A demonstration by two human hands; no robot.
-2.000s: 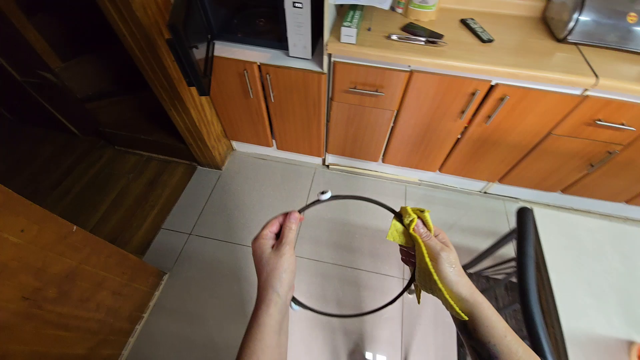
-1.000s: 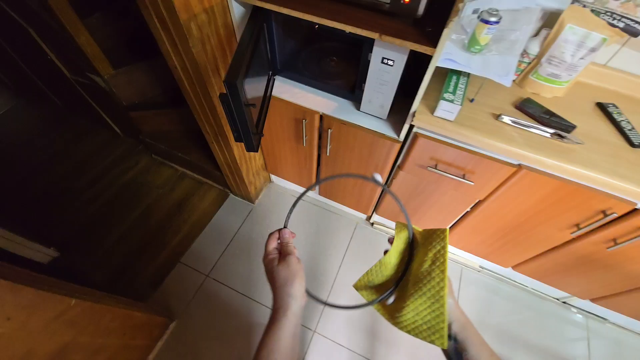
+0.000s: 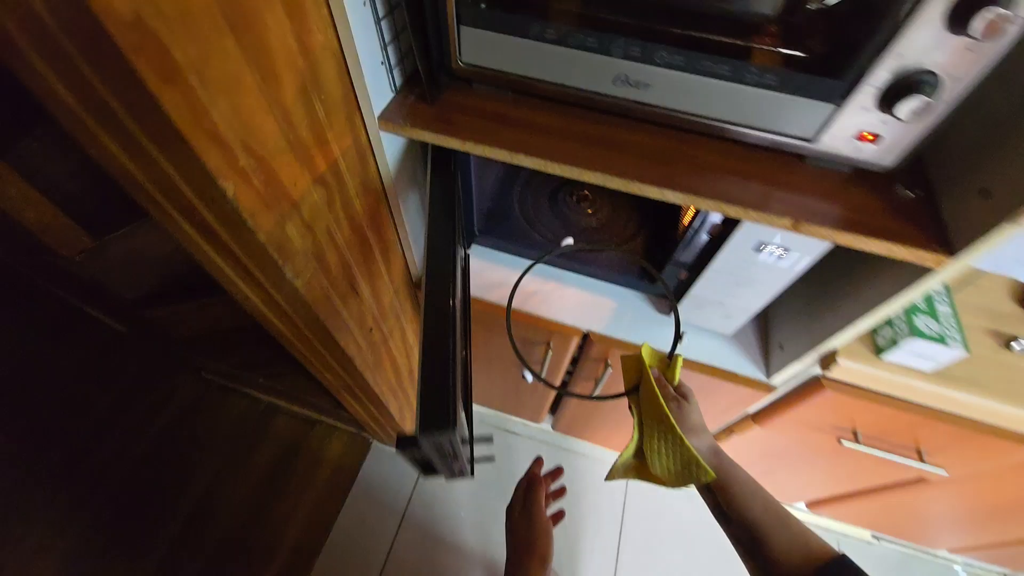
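My right hand [image 3: 680, 404] grips a yellow cloth [image 3: 660, 436] together with the edge of a thin dark ring with small white rollers, a microwave turntable roller ring [image 3: 512, 320]. The ring is held up in front of the open microwave oven [image 3: 752, 272], its far edge overlapping the dark cavity in view. Lower and to the left, my left hand [image 3: 534, 512] is empty with its fingers apart, below the ring and to the right of the swung-out microwave door [image 3: 444, 320].
A toaster oven [image 3: 640, 88] with a lit red light stands on the wooden shelf [image 3: 680, 180] above the microwave. A wooden door frame [image 3: 264, 216] rises at left. Orange cabinets [image 3: 840, 448] run below, and a green and white box [image 3: 924, 328] sits on the counter at right.
My left hand has let go of the ring and is now lower. The ring, in my right hand with the cloth, is now in front of the microwave. The view has moved closer to the microwave.
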